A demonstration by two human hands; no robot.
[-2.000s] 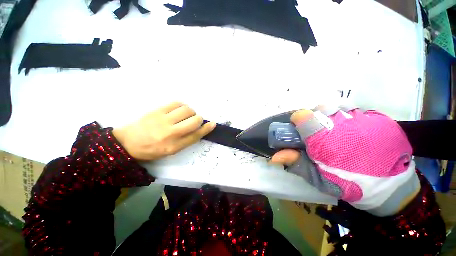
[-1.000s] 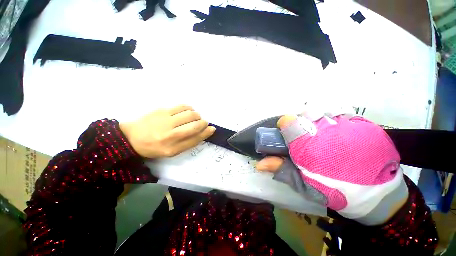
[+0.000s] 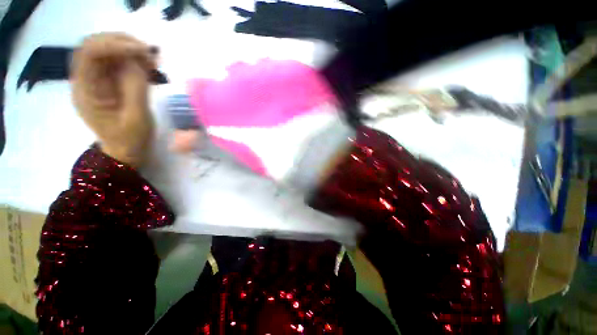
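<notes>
My right hand [image 3: 268, 111], in a pink, white and grey fingerless glove, is blurred and grips the steam iron; its grey-blue block [image 3: 180, 111] shows left of the glove. The soleplate is mostly hidden or blurred. My bare left hand [image 3: 112, 91] is blurred, raised with curled fingers over the flat black stack [image 3: 47, 65] at the left. I cannot tell whether it holds anything. The narrow black strip is not discernible at the near edge.
The iron's thick black hose [image 3: 432, 42] crosses the upper right, with a patterned cord [image 3: 419, 101] below it. More black cut pieces [image 3: 288, 19] lie on the white table [image 3: 452, 154] at the back. Blue crates [image 3: 546, 157] and a cardboard box [image 3: 556, 242] stand at right.
My right hand has moved left with the iron, and the hose has swung into view. My left hand has left the strip and moved up and left. The strip no longer shows at the near edge.
</notes>
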